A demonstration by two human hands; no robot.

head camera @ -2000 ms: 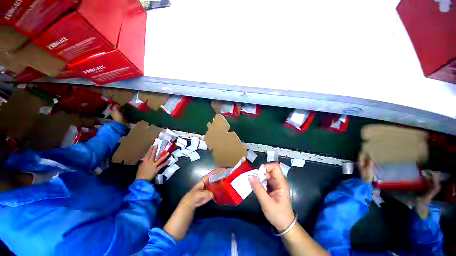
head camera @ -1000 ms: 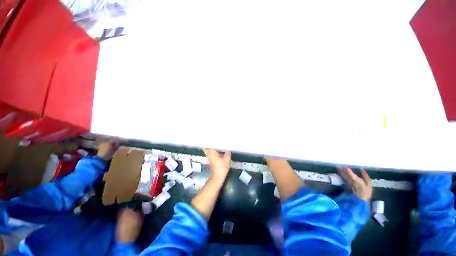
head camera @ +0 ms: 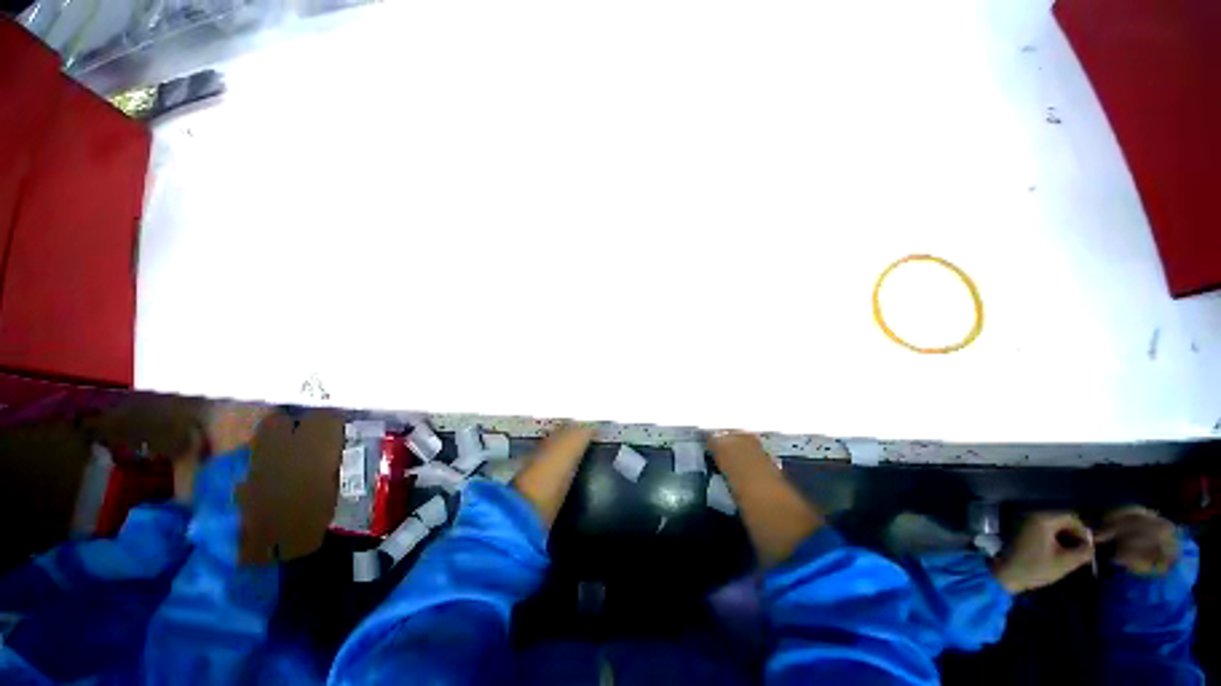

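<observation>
Both my forearms reach forward in blue sleeves. My left forearm and my right forearm pass under the front edge of the white shelf. Both my hands are hidden there, so what they hold cannot be seen. Several small white folded slips lie on the dark bench between and beside my arms. An open red carton with a grey-white filling and a white slip on it lies left of my left arm, its brown flap opened to the left.
A yellow rubber band lies on the shelf. Large red boxes stand at its left and right. Clear plastic is at far left. Neighbours' hands show on both sides, the right pair held close together. Another red carton is far left.
Two seconds ago my hands held a red carton and a white slip over the bench. They then reached forward to the shelf edge and are now hidden under it. The view has shifted up over the shelf.
</observation>
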